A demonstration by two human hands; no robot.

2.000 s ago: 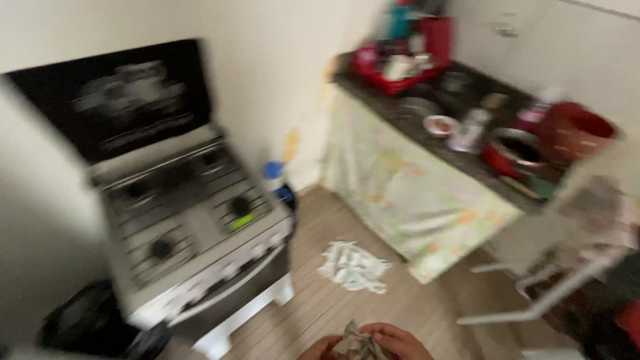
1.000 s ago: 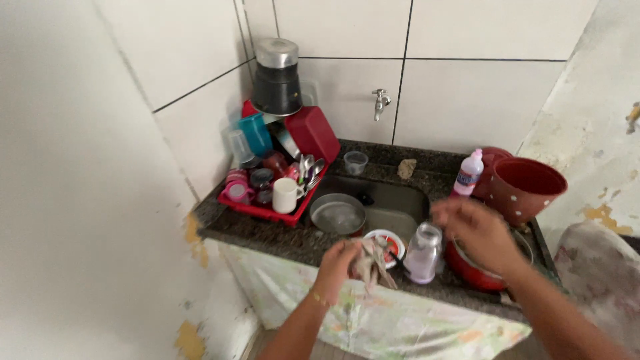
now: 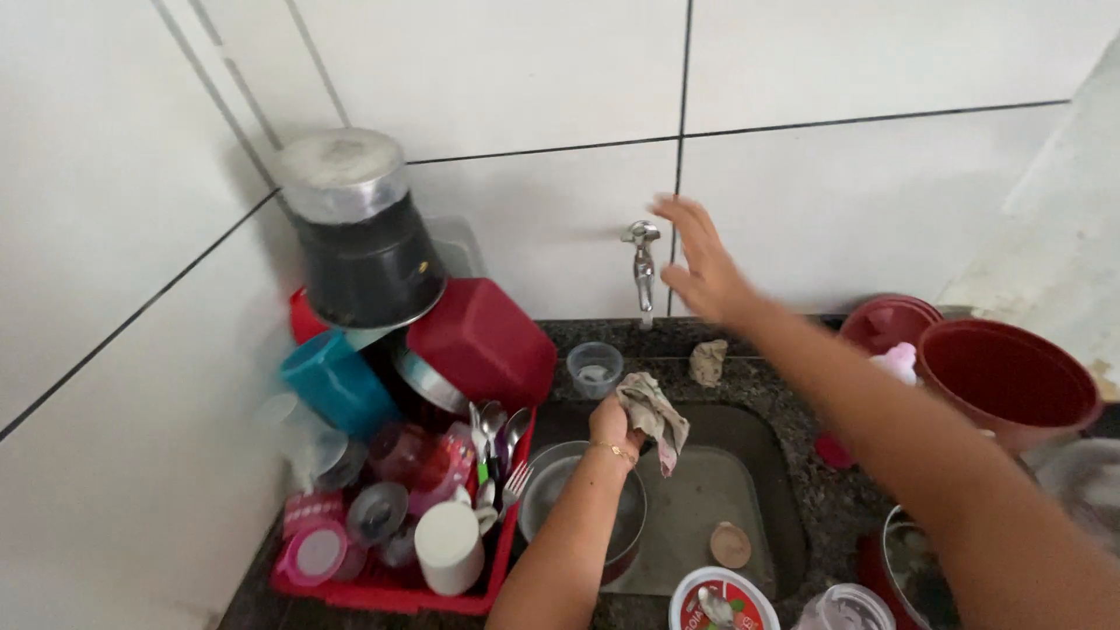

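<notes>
My left hand [image 3: 615, 429] grips a crumpled, stained cloth [image 3: 654, 418] above the sink [image 3: 770, 455]. With fingers spread and nothing in it, my right hand [image 3: 704, 262] is raised just right of the wall faucet [image 3: 643, 262]; whether it touches the faucet is unclear. A trickle shows at the spout. Under my left forearm, a round metal pan [image 3: 560, 481] stands in the basin. A small round beige item [image 3: 730, 545] lies on the basin floor.
A red dish rack [image 3: 394, 599] at left holds cups, cutlery, a white mug [image 3: 449, 547] and a dark pot [image 3: 372, 262]. Behind the sink are a clear plastic cup [image 3: 595, 369] and a crumpled lump [image 3: 708, 362]. Right stand a red bucket [image 3: 1006, 385], a pot [image 3: 919, 569] and a jar [image 3: 847, 610].
The view has moved from the stove to close over the sink. My right hand has gone from near the jar and bottle up beside the faucet. The cloth in my left hand is now over the basin.
</notes>
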